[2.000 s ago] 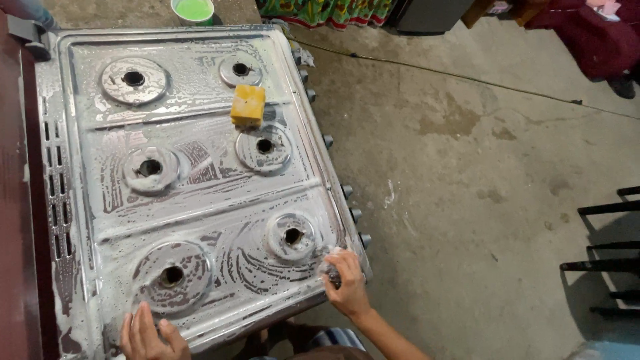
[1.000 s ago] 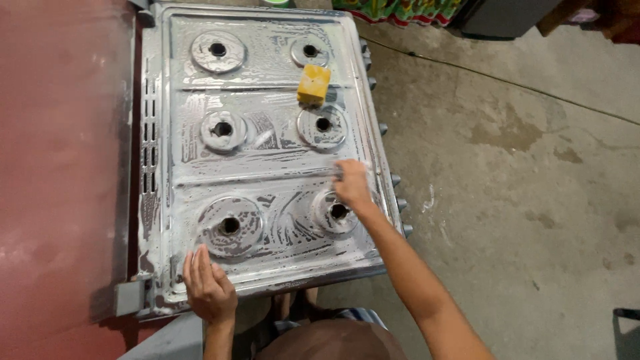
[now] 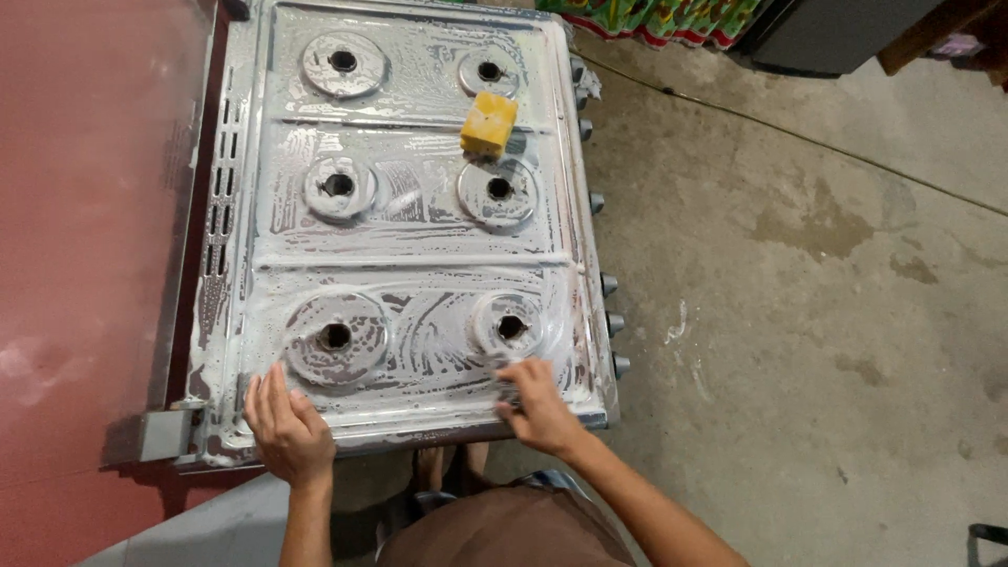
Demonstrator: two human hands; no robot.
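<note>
A metal stove top (image 3: 425, 260) with several round burner seats is covered in white suds. My right hand (image 3: 539, 402) is at its near right part, just below the nearest right burner seat (image 3: 508, 303), with its fingers curled round a greyish scrubbing pad (image 3: 508, 386) that is partly hidden. My left hand (image 3: 290, 429) rests flat on the near left corner, beside the large burner seat (image 3: 303, 354), and holds nothing. A yellow sponge (image 3: 488, 124) lies between the two farther right burner seats.
Control knobs (image 3: 618, 365) stick out along the stove's right side. A reddish panel (image 3: 87, 236) stands at the left, by a metal hinge bracket (image 3: 164, 435). A cord (image 3: 756, 122) crosses the concrete floor (image 3: 787, 354). A patterned cloth (image 3: 661, 17) hangs at the top.
My right hand has moved from beyond the nearest right burner seat to its near side. My left hand stays at the near left corner. The view has shifted.
</note>
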